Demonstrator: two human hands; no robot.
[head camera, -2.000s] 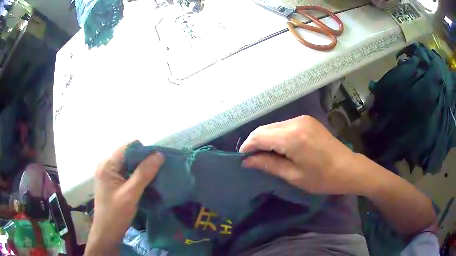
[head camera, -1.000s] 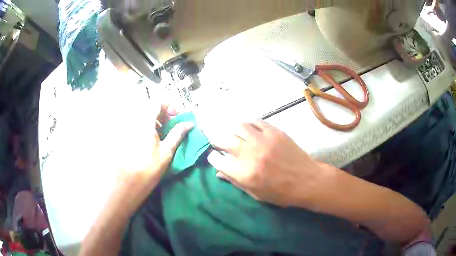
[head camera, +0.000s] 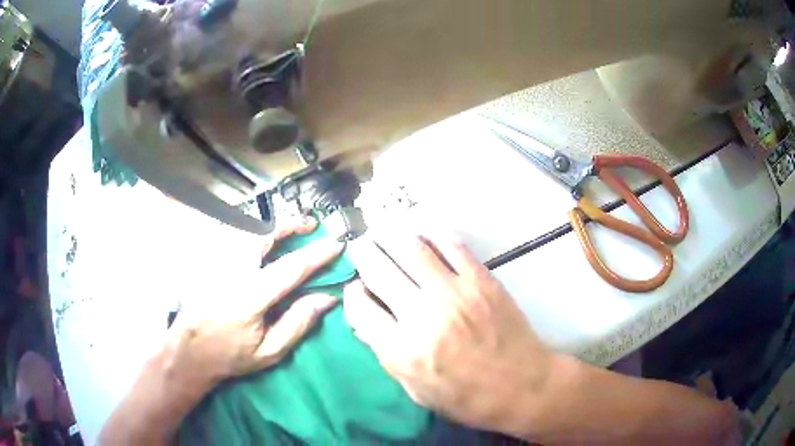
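Note:
A green fabric panel (head camera: 322, 383) runs from the front edge of the picture up to the presser foot (head camera: 347, 223) of the sewing machine (head camera: 453, 70). My left hand (head camera: 253, 305) lies on the left of the cloth, its fingers spread, with the index fingertip close to the foot. My right hand (head camera: 453, 331) lies on the cloth's right edge, fingertips just in front of the foot. A folded green edge shows between the hands. The needle itself cannot be made out in the glare.
Scissors with orange-brown handles (head camera: 623, 222) lie on the white table (head camera: 558, 305), right of my right hand. Light green-blue cloth (head camera: 103, 70) hangs behind the machine head at the far left. A dark tension knob (head camera: 274, 129) sits above the foot.
From the table's front edge, the cloth and both hands have moved up to the presser foot. The view has shifted, so the machine arm now fills the top and the scissors appear lower and further right.

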